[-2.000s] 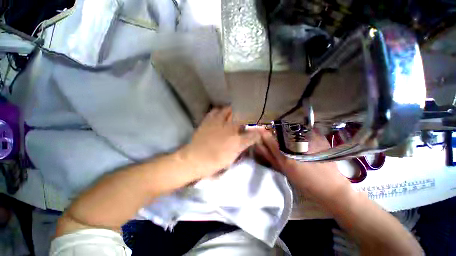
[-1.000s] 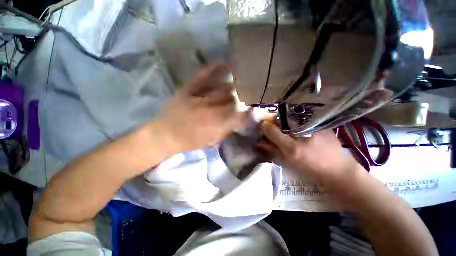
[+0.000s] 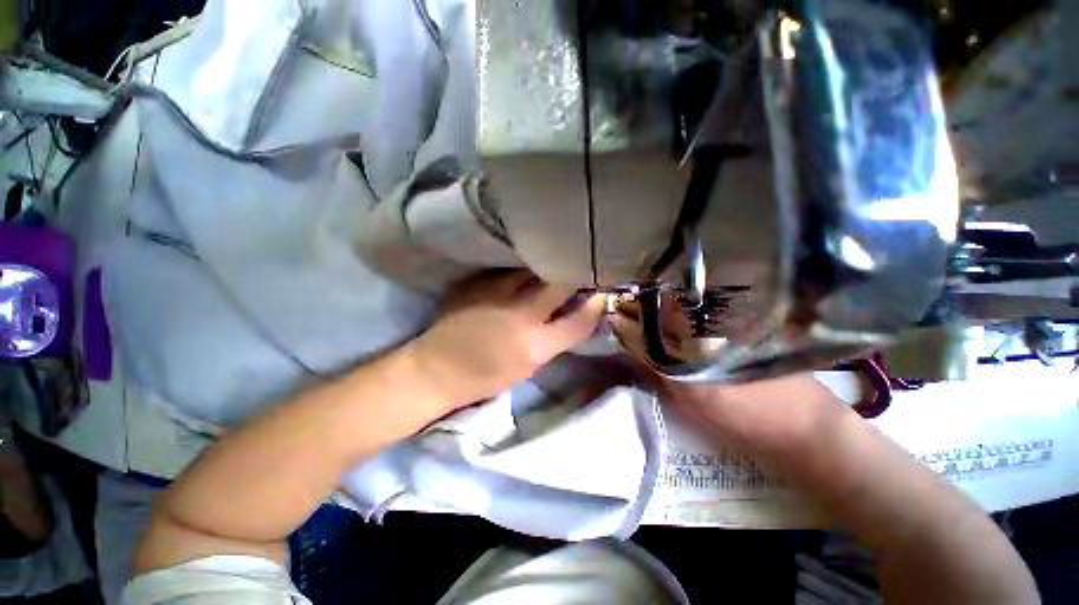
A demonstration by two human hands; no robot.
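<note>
Light grey garment cloth (image 3: 260,284) lies heaped left of the machine head, with a rolled fold beside the head. A whiter flat cloth (image 3: 580,455) hangs over the table's near edge below my hands. My left hand (image 3: 503,331) holds the cloth, its fingertips close to the needle area. My right hand (image 3: 698,396) is at the cloth just right of it, its fingers partly hidden behind the machine head's chrome guard (image 3: 870,177). The needle and presser foot are too small and covered to make out clearly. A dark thread (image 3: 592,142) runs down the head.
Red scissor handles (image 3: 873,388) lie right of my right hand, mostly hidden. A printed measuring scale (image 3: 982,461) runs along the near table edge. A purple device (image 3: 36,301) stands at the far left. Grey cloth (image 3: 556,579) shows below the table edge.
My hands have come back close together at the needle area. The grey cloth beside the head now shows a rolled fold. The view has shifted, and the scissor handles are more hidden.
</note>
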